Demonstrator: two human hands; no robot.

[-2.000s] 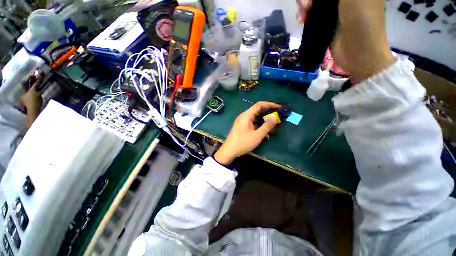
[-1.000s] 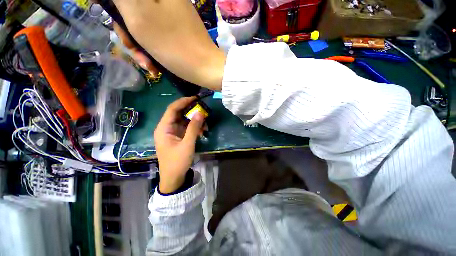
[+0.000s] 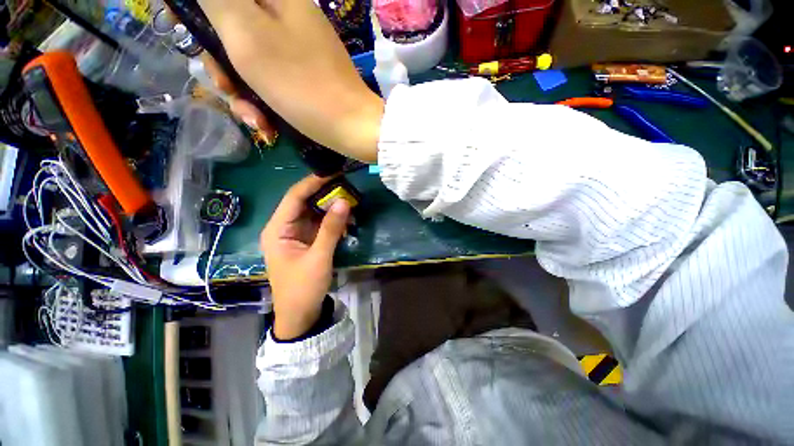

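Note:
My left hand (image 3: pixel 298 253) holds a black watch module (image 3: pixel 349 190) with a yellow battery (image 3: pixel 334 197) on it, over the front of the green mat. The thumb presses on the battery. My right hand (image 3: pixel 248 104) is at the upper left, around a long thick black handled tool (image 3: pixel 283 131). Its lower end reaches down to the module; the tip is hidden or too small to tell. The right forearm crosses above the mat. A light blue piece shows partly beside the right cuff.
At left are an orange multimeter (image 3: pixel 94 135), white cables (image 3: pixel 65 218) and a watch on a cable (image 3: pixel 219 207). At back are a pink-filled tub (image 3: pixel 427 54), red box (image 3: pixel 505 33), cardboard box (image 3: pixel 644 43) and yellow screwdriver (image 3: pixel 514 65). Blue-handled pliers (image 3: pixel 642 122) lie at right.
The view has turned right, and my right hand with the black tool has come down to the module. In the last second, my left hand and the module have shifted slightly left.

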